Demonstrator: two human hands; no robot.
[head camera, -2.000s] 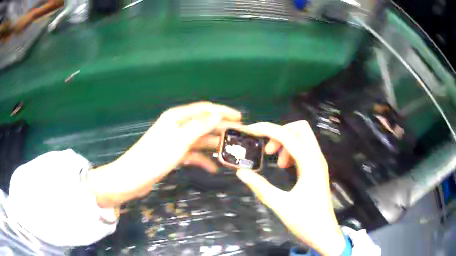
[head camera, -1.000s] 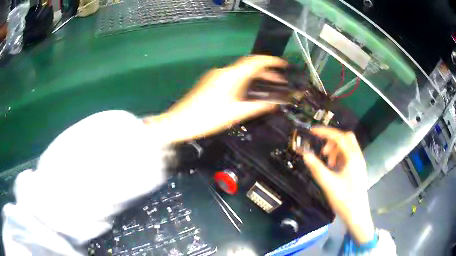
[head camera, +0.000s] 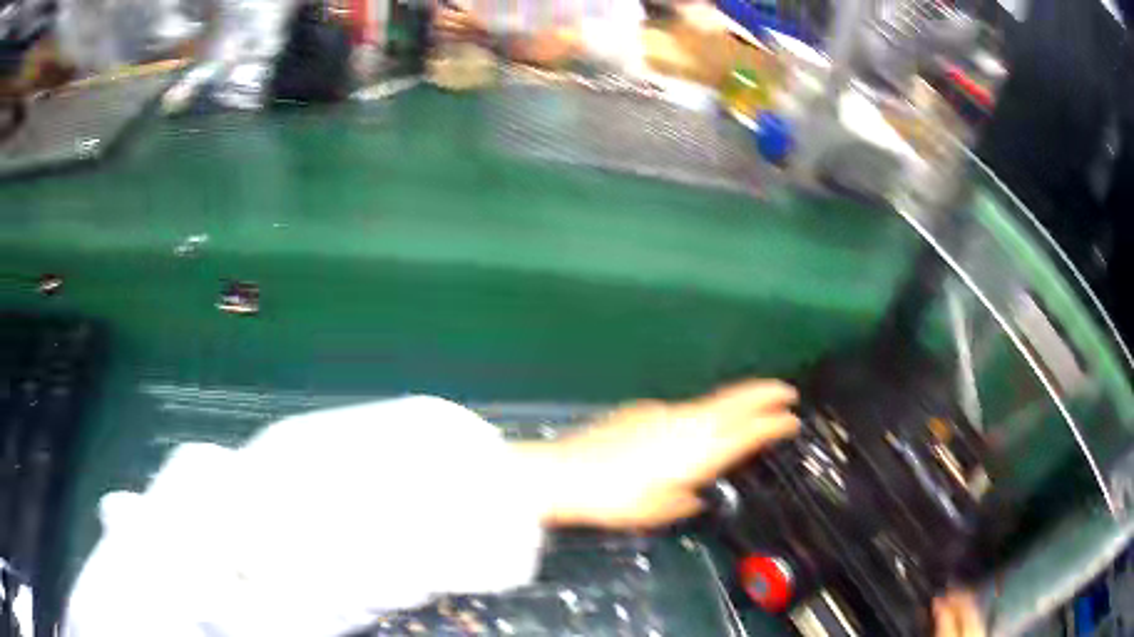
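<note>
My left hand is blurred and reaches right over the near left part of the black press fixture. Its fingers are stretched out and no object shows in it. A silver start button is just beside its fingers. My right hand shows only as a small blurred piece at the bottom edge, by the fixture's right side; its grip is hidden. The red emergency stop and pale display lie between the hands. No watch housing can be made out on the blurred fixture top.
A clear guard curves over the fixture at right. A clear tray with small parts lies below my left sleeve. A black tray is at far left. Small pieces lie on the green mat. Blurred items line the back.
The view has swung, so the fixture sits lower and further right. My left hand has drawn back from the guard area to the fixture's near left. My right hand has left the fixture top and is mostly out of frame.
</note>
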